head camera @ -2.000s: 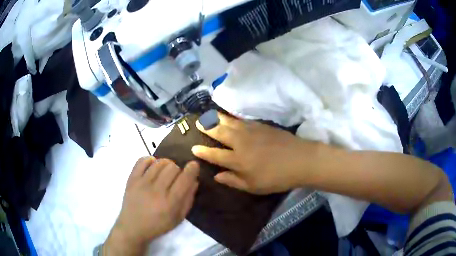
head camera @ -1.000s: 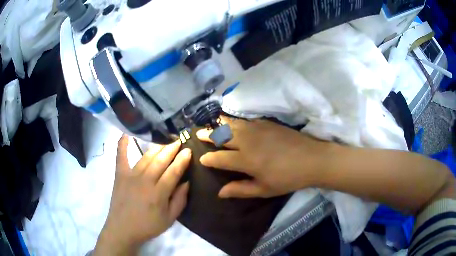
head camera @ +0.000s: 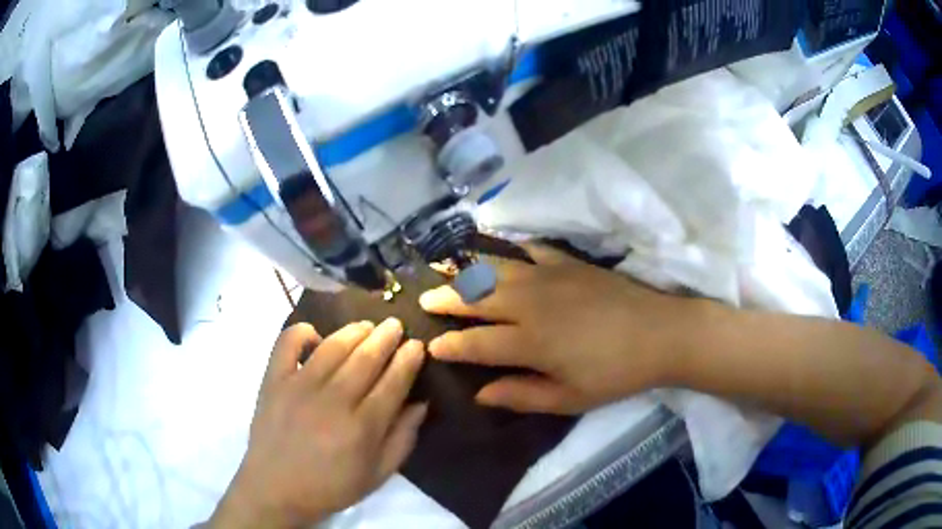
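Observation:
A dark brown cloth panel (head camera: 470,455) lies flat on the machine bed, its upper part at the needle area. The presser foot (head camera: 390,290) shows as small bright gold tips on the cloth. My left hand (head camera: 336,413) rests on the panel's left part, fingertips just below the foot, thumb at its left edge. My right hand (head camera: 563,331) lies on the panel right of the foot, fingers spread, partly behind the grey knob (head camera: 476,281). Both hands press the cloth flat; neither visibly pinches it.
The white sewing machine head (head camera: 362,62) fills the upper middle. White fabric (head camera: 661,176) is bunched right of the needle. Dark pieces (head camera: 152,258) and white ones heap at left. A measuring tape strip (head camera: 609,470) runs along the front edge. Blue plastic (head camera: 816,465) shows at lower right.
My left hand has moved down and right, away from the foot, with its fingertips on the brown panel. More cloth shows left of the foot. My right hand has shifted slightly right in view.

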